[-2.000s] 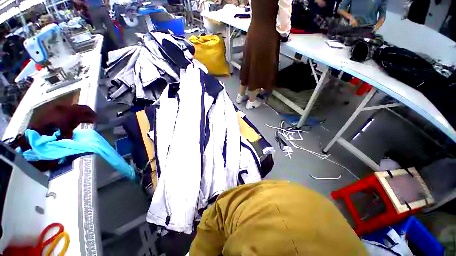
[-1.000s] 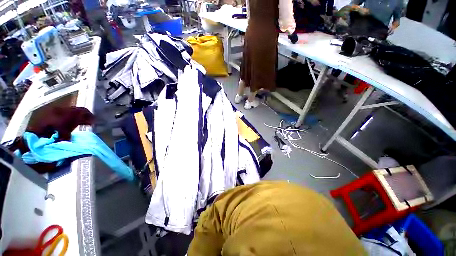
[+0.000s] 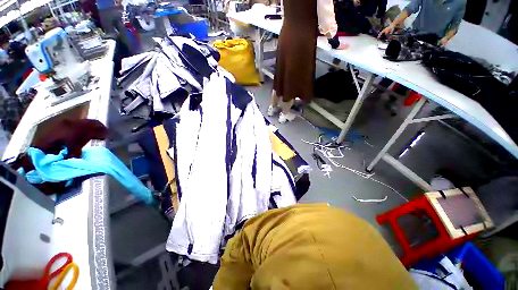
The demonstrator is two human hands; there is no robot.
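Neither of my hands shows; a mustard-brown sleeve or garment part (image 3: 318, 249) fills the bottom middle. In front of it lies a long heap of white-and-navy garment panels (image 3: 213, 164), with orange-yellow strips beside it. Another bundle of white-and-navy pieces (image 3: 156, 79) lies behind. Scissors with red and orange loop handles (image 3: 59, 272) lie on the white machine table (image 3: 76, 226) at the lower left. A light blue cloth (image 3: 85, 164) hangs over the table's edge, beside a dark maroon cloth (image 3: 71, 136).
A white sewing machine (image 3: 48, 54) stands at upper left. A yellow sack (image 3: 237, 61) is at the back. A person in a brown skirt (image 3: 295, 54) stands by a long white table (image 3: 397, 73) holding dark garments. A red stool (image 3: 412, 229) and blue bin (image 3: 480, 266) are at lower right.
The standing person's hand has come down onto the long white table. The hands of another person behind that table have moved over the dark garments. The nearby things look unchanged.
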